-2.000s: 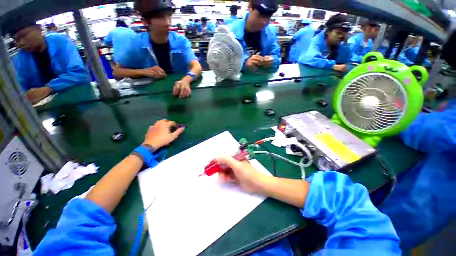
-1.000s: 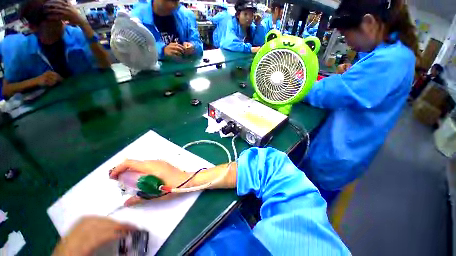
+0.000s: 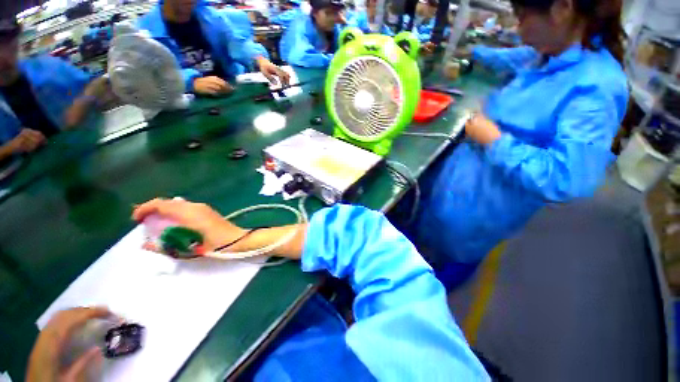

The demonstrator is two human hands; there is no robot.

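My right hand [image 3: 195, 224] is closed around the pinkish syringe barrel [image 3: 155, 226], above the white paper sheet [image 3: 201, 306]. The barrel's green cap [image 3: 181, 242] points toward me, with the pale air hose [image 3: 253, 252] running from it along my wrist. The needle tip is hidden. My left hand [image 3: 71, 347], blurred and cut off by the lower left edge, is at the black watch housing [image 3: 123, 339]. Its fingertips meet the housing's left side, over the sheet; silvery parts show inside it.
The grey dispenser controller [image 3: 324, 166] stands beyond my right forearm, with crumpled tissue [image 3: 274, 181] beside it. A green frog fan [image 3: 373, 93], white fan [image 3: 145, 71] and red tray [image 3: 432, 106] are behind. Dark units [image 3: 238, 154] lie on the bench. A person in blue stands at right.
The view has turned to the right. Both hands now appear further left. The left hand, over the dark bench at first, is now at the sheet with a housing. The syringe barrel has swung round, cap toward me.
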